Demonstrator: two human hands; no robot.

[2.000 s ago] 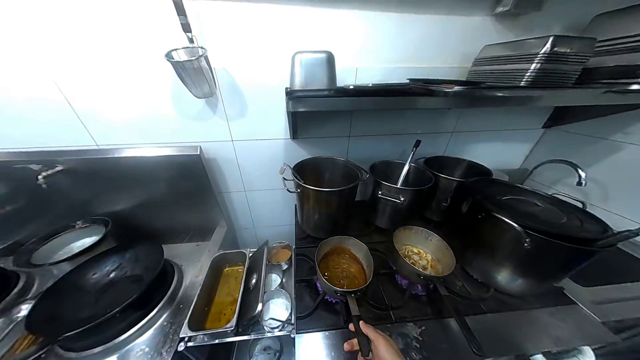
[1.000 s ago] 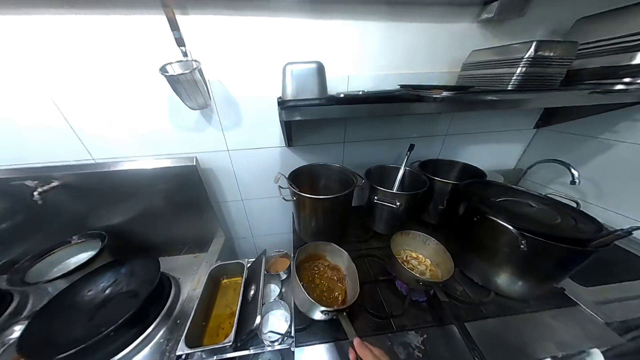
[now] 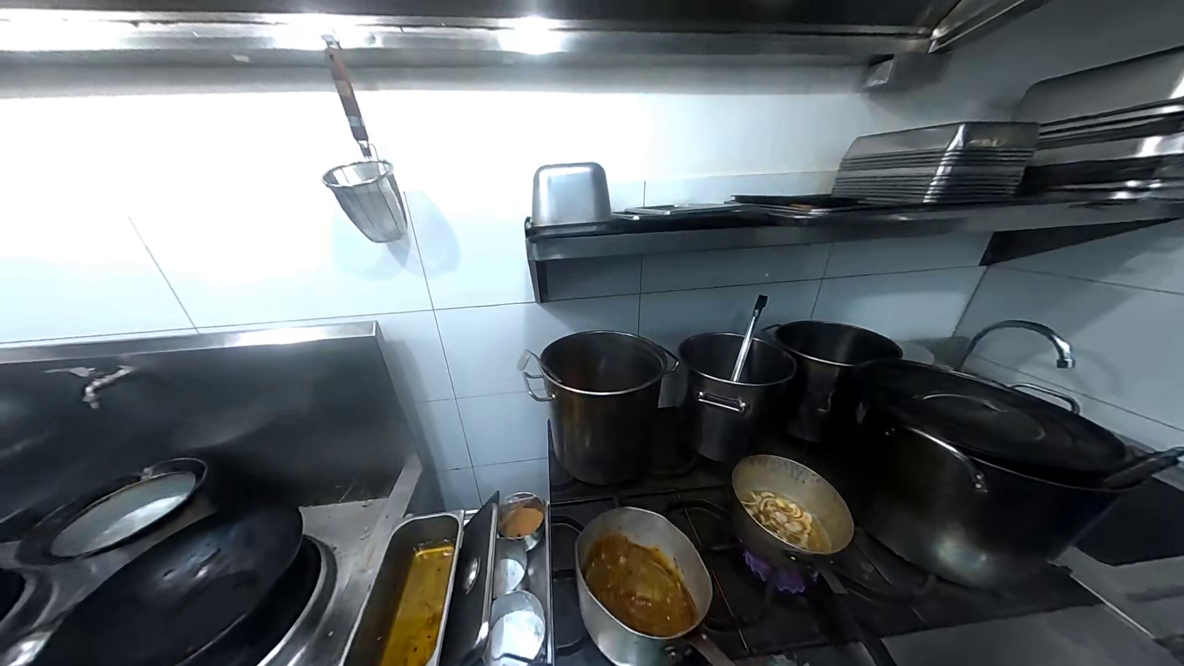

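Observation:
Brown sauce fills a metal saucepan [image 3: 638, 583] low in the head view, tilted over the front left of the stove; its handle runs off the bottom edge. Neither of my hands shows. To its right, a second pan [image 3: 791, 509] with pale sliced food in liquid sits over a lit purple-blue burner flame [image 3: 777, 572]. Left of the saucepan are a long steel container [image 3: 421, 592] of yellow oily liquid, a leaning metal lid [image 3: 472, 583] and small round containers, one with orange-brown powder [image 3: 522, 521].
Tall steel stockpots [image 3: 606, 416] stand along the back of the stove, one holding a long-handled utensil [image 3: 749, 338]. A large lidded pot [image 3: 980, 481] fills the right side. At left is a black wok [image 3: 185, 592]. A shelf [image 3: 758, 227] with stacked trays and a hanging strainer [image 3: 367, 199] are above.
The hand that held the saucepan handle has left the view at the bottom. The saucepan has shifted and tilted, and no flame shows beside it now. The view has tilted upward.

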